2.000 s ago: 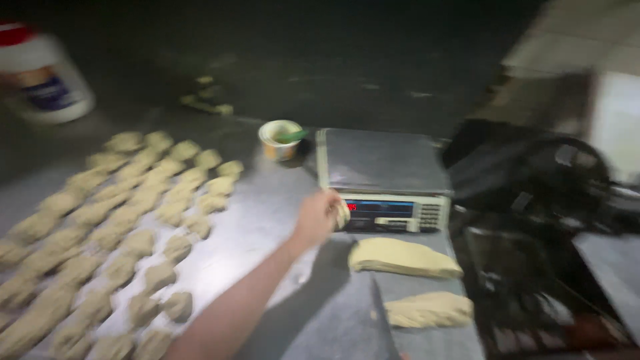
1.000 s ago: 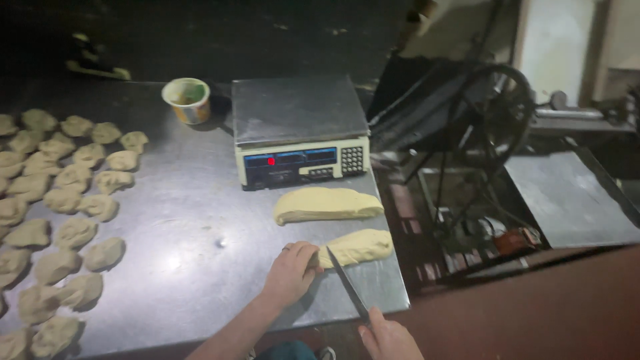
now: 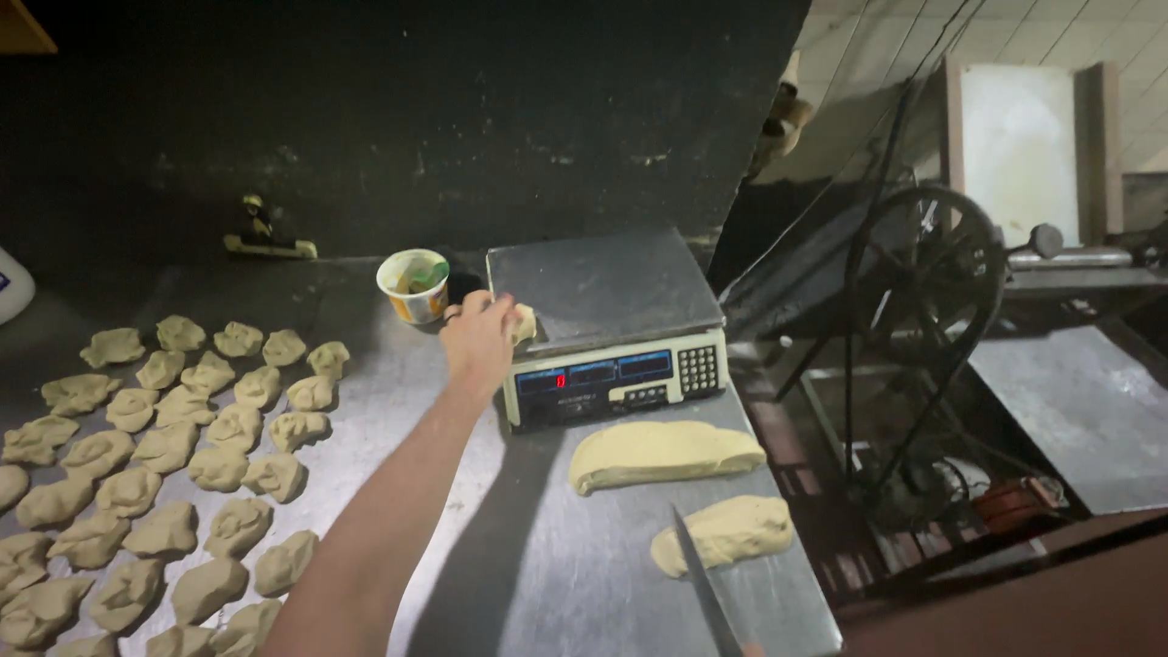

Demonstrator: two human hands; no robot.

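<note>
My left hand (image 3: 481,338) holds a small piece of dough (image 3: 523,324) at the left front edge of the steel pan of a digital scale (image 3: 602,292). Of my right hand (image 3: 753,650) only a fingertip shows at the bottom edge, at the lower end of a knife (image 3: 704,589). The knife's blade lies over the left part of a shorter dough log (image 3: 741,531). Between that log and the scale rests a longer dough log (image 3: 666,453). Many dough pieces (image 3: 219,465) lie spread in rows on the left of the metal table.
A plastic tub (image 3: 415,285) with something green inside stands left of the scale. Part of a white container (image 3: 13,287) shows at the left edge. Past the table's right edge (image 3: 792,511) are a large spoked wheel (image 3: 926,274) and a metal surface (image 3: 1077,420).
My left hand has gone from the shorter dough log up to the scale pan, with a piece of dough in it. My right hand has dropped mostly out of view.
</note>
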